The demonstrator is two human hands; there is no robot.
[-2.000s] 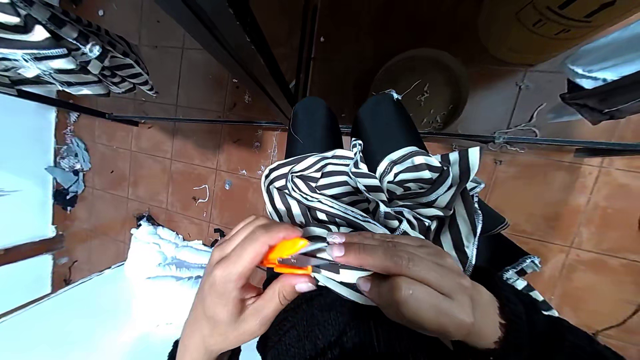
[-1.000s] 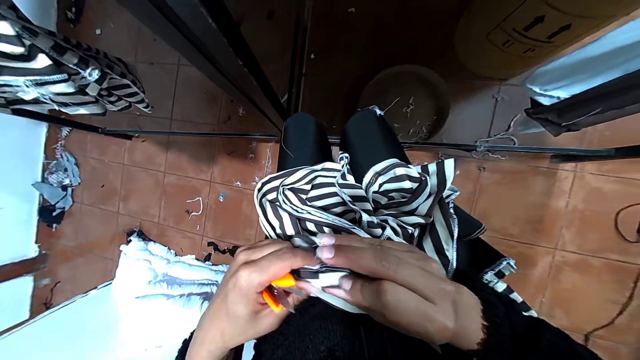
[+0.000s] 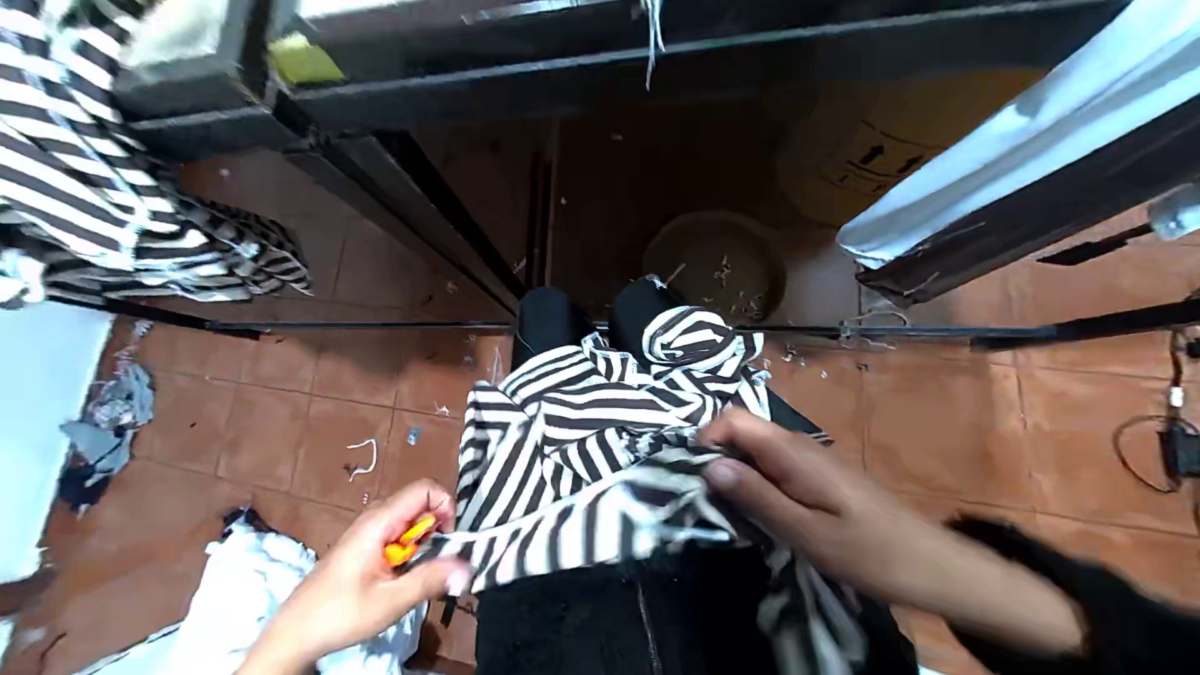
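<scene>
Black-and-white striped fabric (image 3: pixel 600 403) lies bunched over my lap, one edge stretched between both hands. My left hand (image 3: pixel 375 562) pinches the left end of that edge between thumb and fingers. An orange-handled cutting tool (image 3: pixel 409 541), probably thread snips, is tucked in the same palm; its blades are hidden. My right hand (image 3: pixel 797 487), blurred, has its thumb and index finger at the fabric further right, and a loose striped part hangs below it.
A dark table frame (image 3: pixel 562 84) crosses ahead, with a thin metal bar near my knees. More striped fabric (image 3: pixel 112 187) hangs at left. White cloth (image 3: pixel 248 581) lies lower left. A round basin (image 3: pixel 717 267) with thread scraps and a yellowish container (image 3: pixel 862 150) stand beneath the table. A cable lies at right.
My hands were close together at the fabric and have moved apart, with the edge now spread between them. The orange tool has stayed in my left hand. The view has shifted, showing more of the table.
</scene>
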